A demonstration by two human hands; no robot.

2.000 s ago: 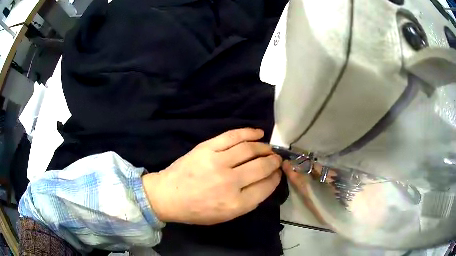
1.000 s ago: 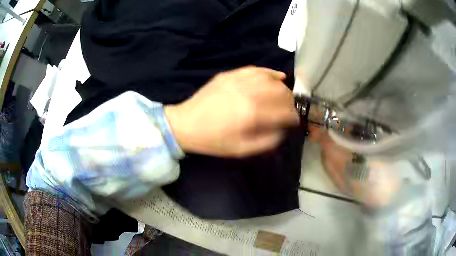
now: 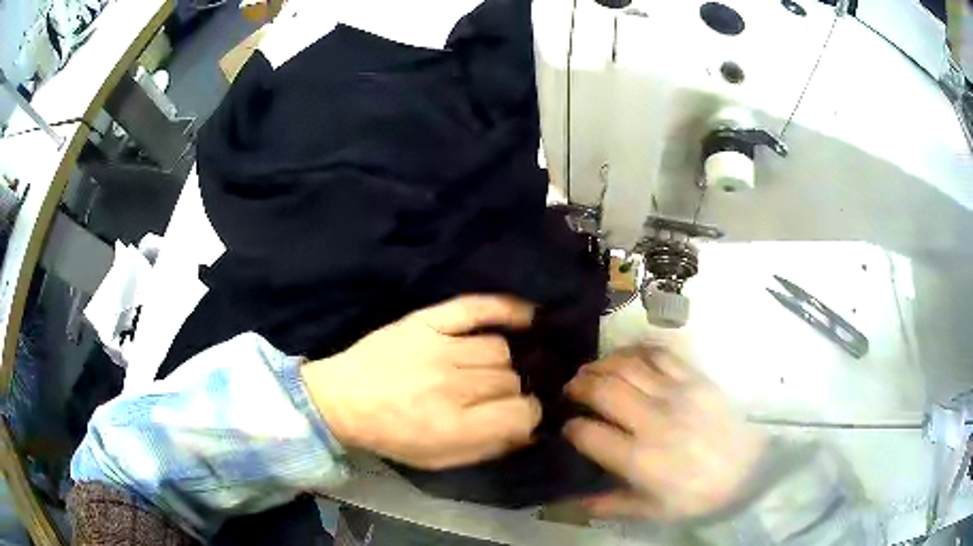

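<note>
A large black cloth panel [image 3: 363, 181] lies left of and in front of the needle area of the white sewing machine [image 3: 854, 139]. My left hand [image 3: 437, 384] is on the cloth with its fingers curled, gripping the fabric. My right hand [image 3: 662, 427] is slightly blurred at the cloth's right edge, its fingertips on the fabric. The thread tension assembly [image 3: 671, 259] has a ribbed white knob [image 3: 668, 309]. The presser foot area [image 3: 590, 226] is partly covered by the cloth and too small to read.
Thread snips [image 3: 819, 317] lie on the bed right of the needle. Crumpled white wrapping [image 3: 120, 293] is beyond the table's left side. Another table with a wooden edge [image 3: 66, 176] stands at far left. A white knob with a black lever [image 3: 730, 165] is on the machine head.
The view has shifted, showing the machine front and the snips. Both hands now sit nearer the front edge, in front of the needle. My right hand has come out from behind the machine head onto the cloth's edge.
</note>
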